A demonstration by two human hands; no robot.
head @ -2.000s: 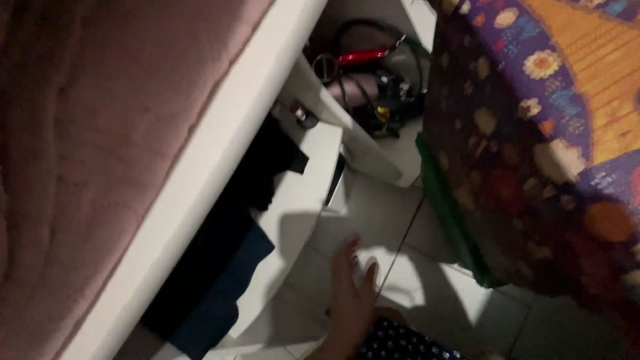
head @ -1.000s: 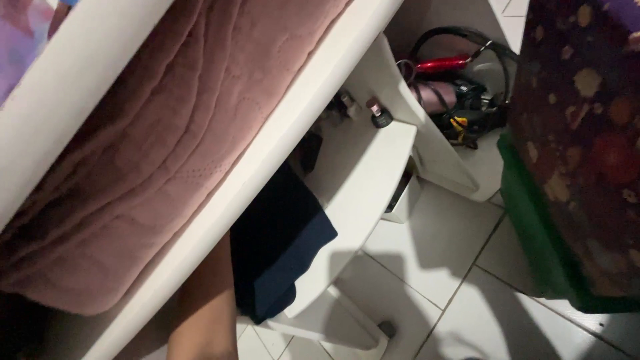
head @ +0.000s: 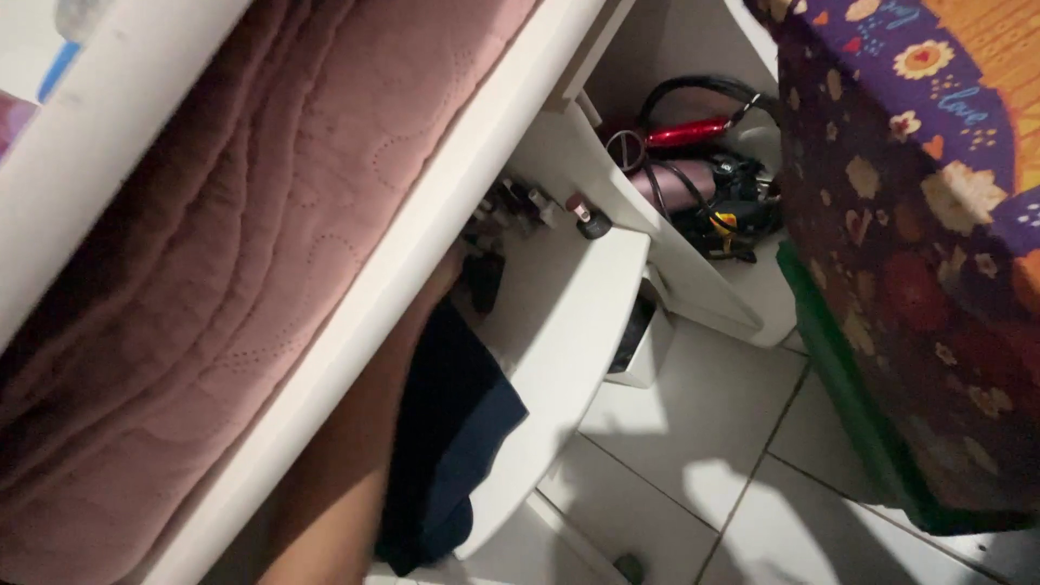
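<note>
An arm, which looks like my left, comes up from the lower left under the white rail (head: 366, 284). My left hand (head: 441, 280) is mostly hidden behind that rail, near small bottles (head: 520, 203) and a dark object (head: 484, 280) on the white curved shelf (head: 561, 325). Whether it holds anything does not show. A folded dark navy cloth (head: 447, 431) lies on the shelf beside the forearm. A small dark bottle with a brownish cap (head: 589, 217) stands at the shelf's far end. My right hand is out of view.
Pink quilted fabric (head: 325, 187) lies left of the rail. A white compartment (head: 715, 301) holds a red-handled corded tool (head: 686, 132) and black cables. Right of it are a green plastic edge (head: 861, 406) and flower-patterned fabric (head: 910, 244). A white box (head: 650, 357) sits under the shelf, above floor tiles (head: 699, 439).
The hand seen low over the floor two seconds ago is no longer there. Since one second ago, the bare arm has reached farther up along the shelf, past the navy cloth. The view has shifted.
</note>
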